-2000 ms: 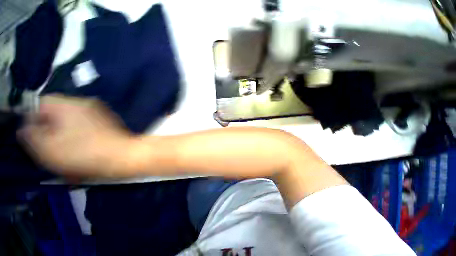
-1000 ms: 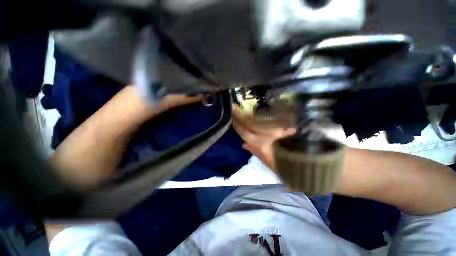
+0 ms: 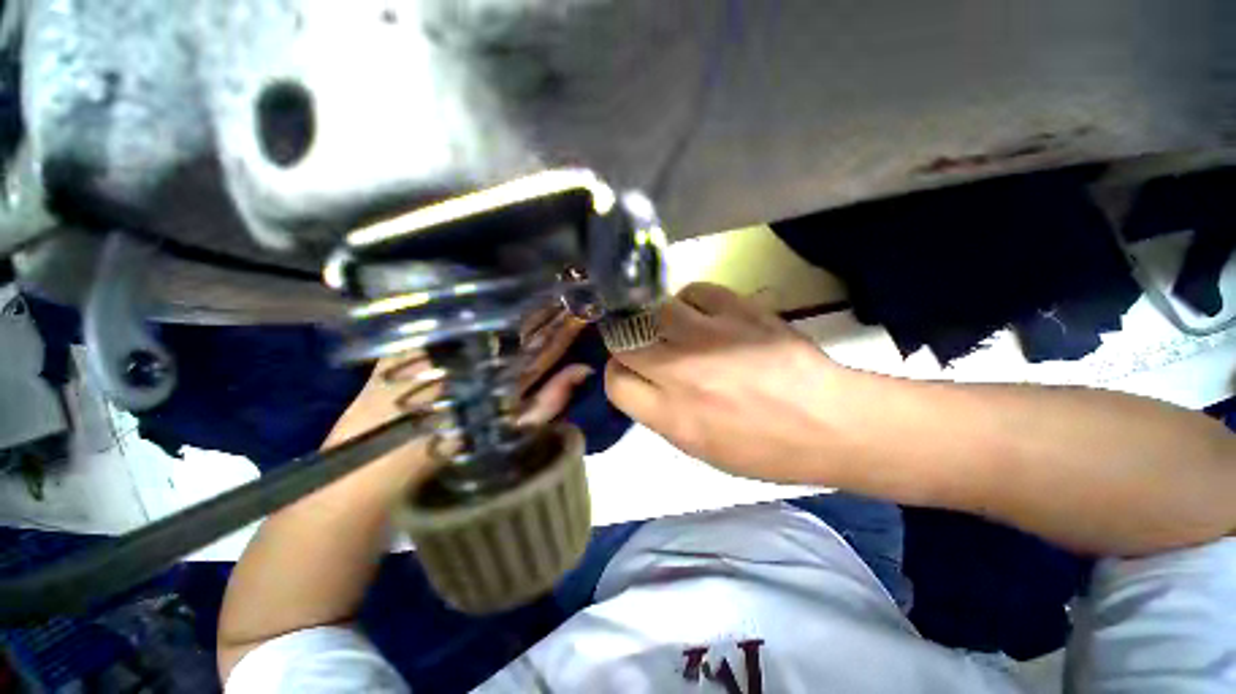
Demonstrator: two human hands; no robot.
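Observation:
A navy cloth (image 3: pixel 594 423) lies on the white table under and between my hands, and more navy shows at the left. My left hand (image 3: pixel 549 376) is over the cloth, partly hidden by the tension knob and spring; its visible fingers are a little apart. My right hand (image 3: pixel 712 373) is bent over the cloth's right side, close to my left hand, beside the machine bed (image 3: pixel 766 267). Its fingertips are hidden, so any grip is unclear. The off-white machine head (image 3: pixel 840 102) hides the needle area. The large ribbed tension knob (image 3: pixel 499 532) is close in front.
A stack of dark pieces with jagged edges (image 3: pixel 969 278) lies under the machine arm at the right. A grey curved bar (image 3: pixel 203 515) crosses the lower left. The front table edge runs below my hands, with my lap and dark navy cloth (image 3: pixel 983 576) beyond it.
The view has shifted, so the machine head and knob appear farther left. My hands are closer together near the needle area. Two seconds ago, one hand was at the far left cloth.

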